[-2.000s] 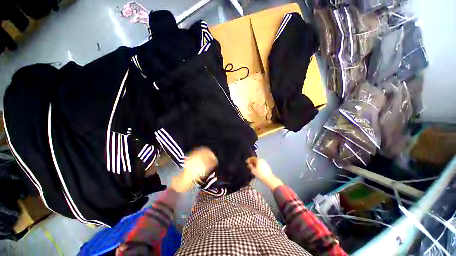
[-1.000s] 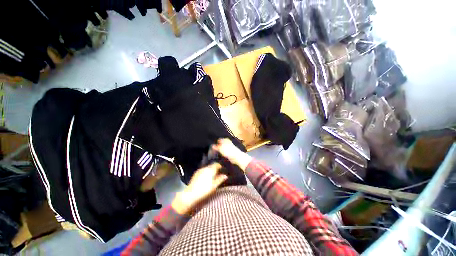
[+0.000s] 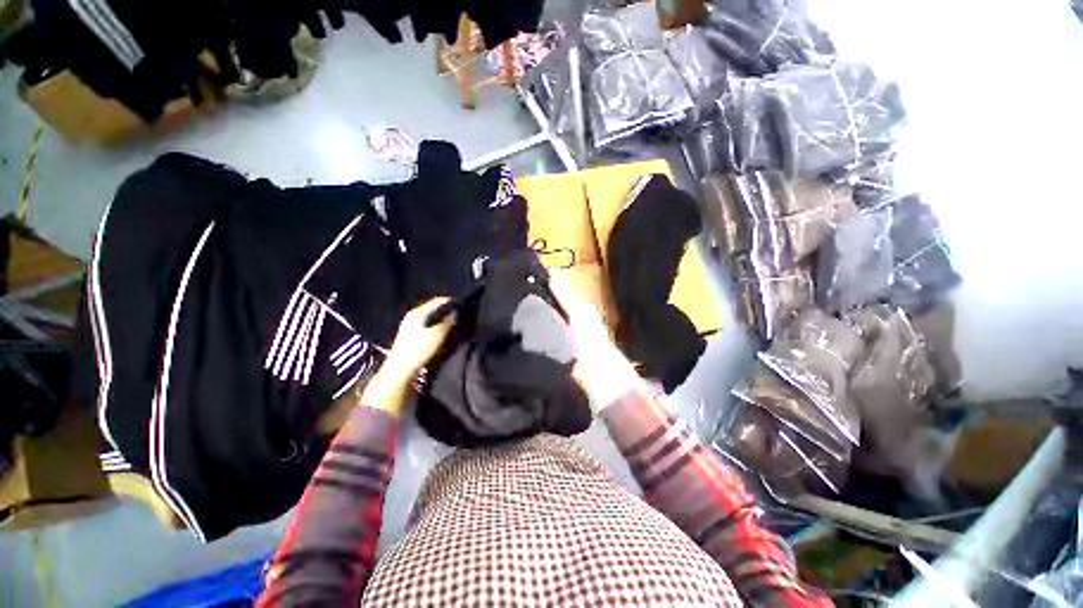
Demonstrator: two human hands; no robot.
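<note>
A black knit garment [image 3: 529,380] is bunched in front of my waist, with a dull grey inner patch [image 3: 542,328] showing. My left hand [image 3: 416,340] grips a black edge of it on the left. My right hand [image 3: 589,339] holds its right side; the fingertips are partly hidden by cloth. Black garments with white piping and stripes [image 3: 238,344] lie in a wide pile to the left. Another black piece [image 3: 643,267] lies folded over the yellow cardboard box [image 3: 564,209]. A thin black cord loops on the cardboard.
Polybags with brown and grey garments [image 3: 760,244] are stacked on the right. A pale blue-green frame bar [image 3: 986,523] crosses the lower right. Dark garments [image 3: 131,48] hang over a box at the upper left. A blue item [image 3: 208,587] lies at the bottom left.
The garment near my waist is gathered up and opened, and its grey inside now shows. My hands have moved up and apart. The view has shifted, showing more bagged stock.
</note>
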